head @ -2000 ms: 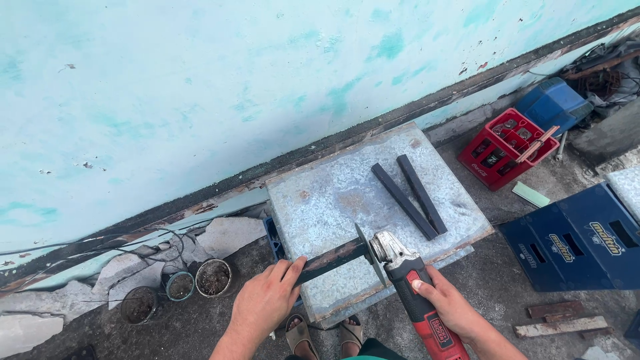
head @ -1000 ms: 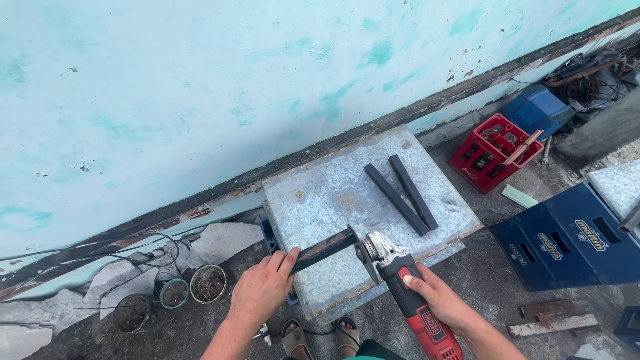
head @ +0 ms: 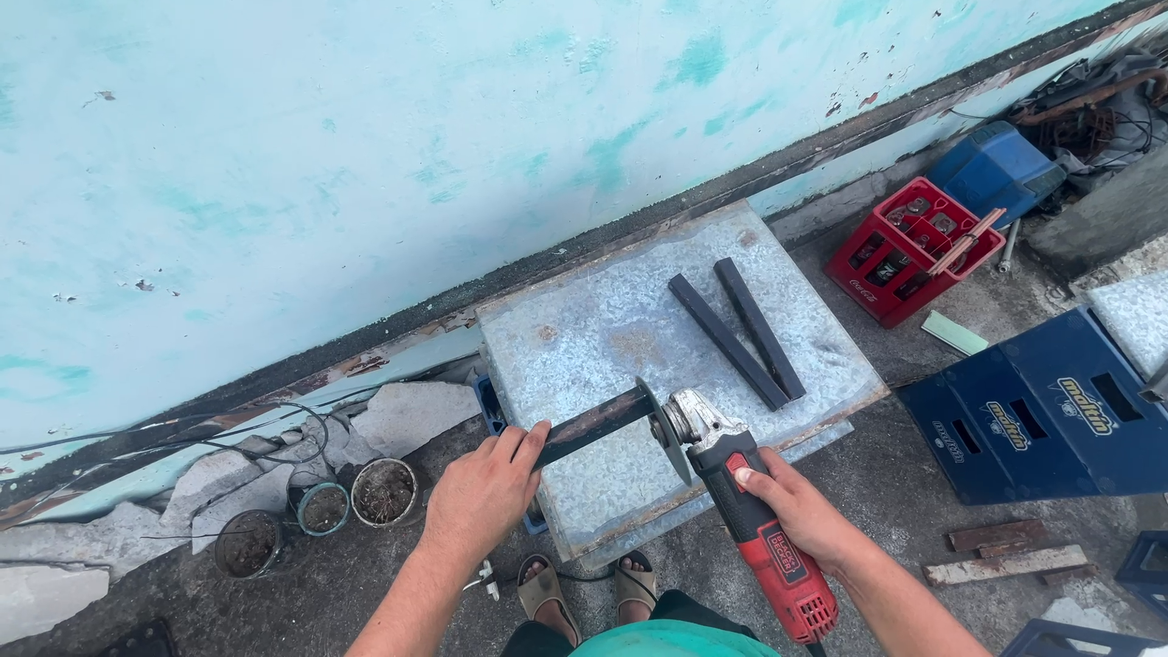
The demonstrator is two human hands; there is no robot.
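My left hand (head: 485, 497) grips one end of a dark, partly rusty metal bar (head: 598, 424) over a galvanized sheet-metal tabletop (head: 584, 338). With my right hand (head: 798, 506) I hold a red and black Black+Decker angle grinder (head: 776, 557), thumb on its red switch. Its cutting disc (head: 666, 433) stands edge-on at the bar's far end; whether disc and bar touch, or the disc spins, I cannot tell. Two dark square metal bars (head: 728, 342) (head: 759, 328) lie on the tabletop beyond, nearly meeting at their near ends.
A painted wall (head: 365, 164) runs behind the tabletop. At right are a red Coca-Cola crate (head: 876, 292) with bottles, blue crates (head: 1031, 411) and rusty metal scraps (head: 1004, 564) on the ground. Soil-filled pots (head: 383, 493) and broken slabs (head: 415, 415) lie at left. My sandalled feet are below.
The grinder's disc no longer overlaps the bar as it did two seconds ago; it now stands at the bar's end. Both hands keep their hold.
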